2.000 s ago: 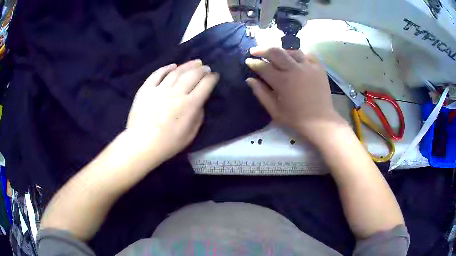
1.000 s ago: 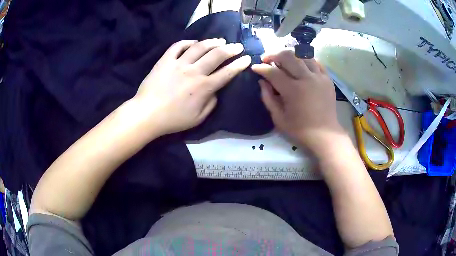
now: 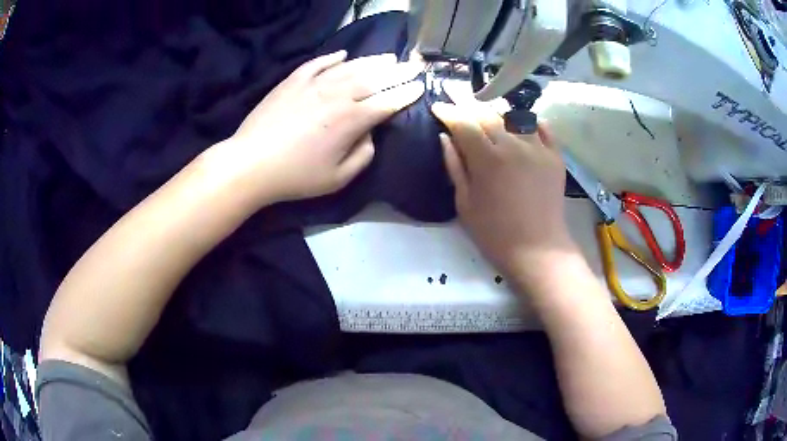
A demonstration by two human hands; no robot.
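Observation:
The dark garment (image 3: pixel 406 159) covers the left side and runs under the white sewing machine head (image 3: pixel 457 30). My left hand (image 3: pixel 311 129) lies on the cloth left of the presser foot (image 3: pixel 434 84), fingers stretched toward it and pressing the cloth. My right hand (image 3: pixel 509 172) is right of the foot, fingertips at the right edge of the cloth, close below the machine head. The fingertips of both hands are near each other on either side of the foot. The needle tip cannot be made out clearly.
Scissors (image 3: pixel 608 207) with one red and one yellow handle lie right of my right hand. A blue plastic tray (image 3: pixel 749 267) and a white strip (image 3: pixel 716 254) are at the far right. A ruler strip (image 3: pixel 431 320) runs along the table's front edge.
Both hands and the cloth have moved up closer to the presser foot. The left hand has moved right toward the right hand. The camera view has shifted, showing more of the machine head.

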